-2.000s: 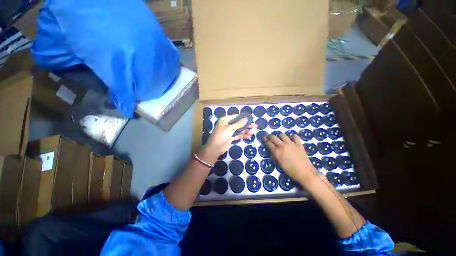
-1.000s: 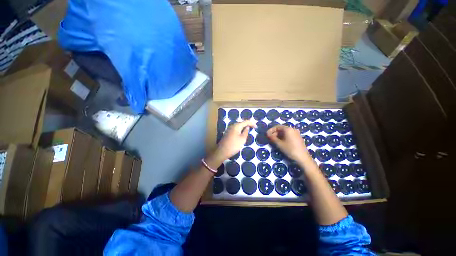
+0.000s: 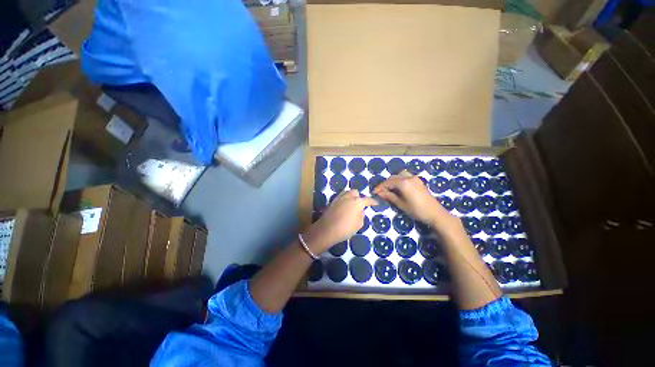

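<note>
Round black parts sit in rows in a white foam tray [image 3: 348, 284] inside an open carton [image 3: 553, 244]. Matt-faced black parts [image 3: 360, 269] fill the left columns and shiny ringed black parts [image 3: 409, 270] the right ones. My left hand [image 3: 345, 218] is over the left-middle rows with its fingertips pointing right. My right hand [image 3: 411, 195] is just right of it, thumb and fingers pinched together. The fingertips of both hands nearly meet above the tray. Whether a thin disc is between them is too small to tell.
The tan carton lid [image 3: 402, 75] stands open at the far side. A person in blue workwear [image 3: 194, 64] is at the upper left beside a white-topped box [image 3: 269, 140]. Brown cartons [image 3: 108, 236] stand at the left, dark stacked cartons [image 3: 596, 150] at the right. A white bag [image 3: 169, 179] lies on the floor.
A black part held up in my left hand two seconds ago is no longer seen there. Since one second ago, my left hand has moved down and right, closer to my right fingertips.
</note>
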